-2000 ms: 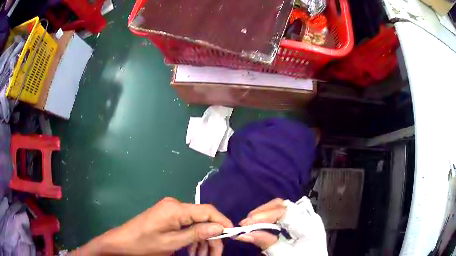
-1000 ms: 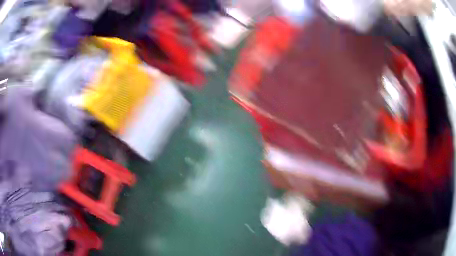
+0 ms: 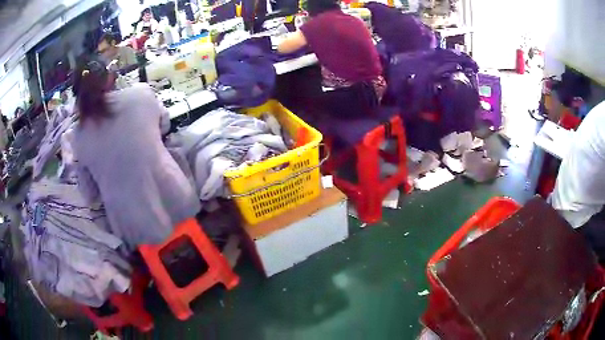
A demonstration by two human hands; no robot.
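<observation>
Neither of my hands is in the picture, and no white strip shows. Nearest in front is a red plastic basket (image 3: 438, 267) at the lower right, cut off by the picture's edge. A scuffed dark red-brown board (image 3: 521, 269) lies tilted across its top. Shiny wrapped items show beside the board at the bottom right, too small to tell.
A yellow crate (image 3: 278, 186) of grey garments (image 3: 232, 143) stands on a white-sided box (image 3: 305, 236). A person in grey sits on a red stool (image 3: 189, 265) at the left. Another person in dark red sits at a sewing table. A white sleeve (image 3: 584, 172) shows at right. Green floor (image 3: 332, 299) lies between.
The view has swung up and left. Both hands, the white strip and the purple cloth on my lap have left the picture. The basket now shows at the lower right, and seated people have come into view.
</observation>
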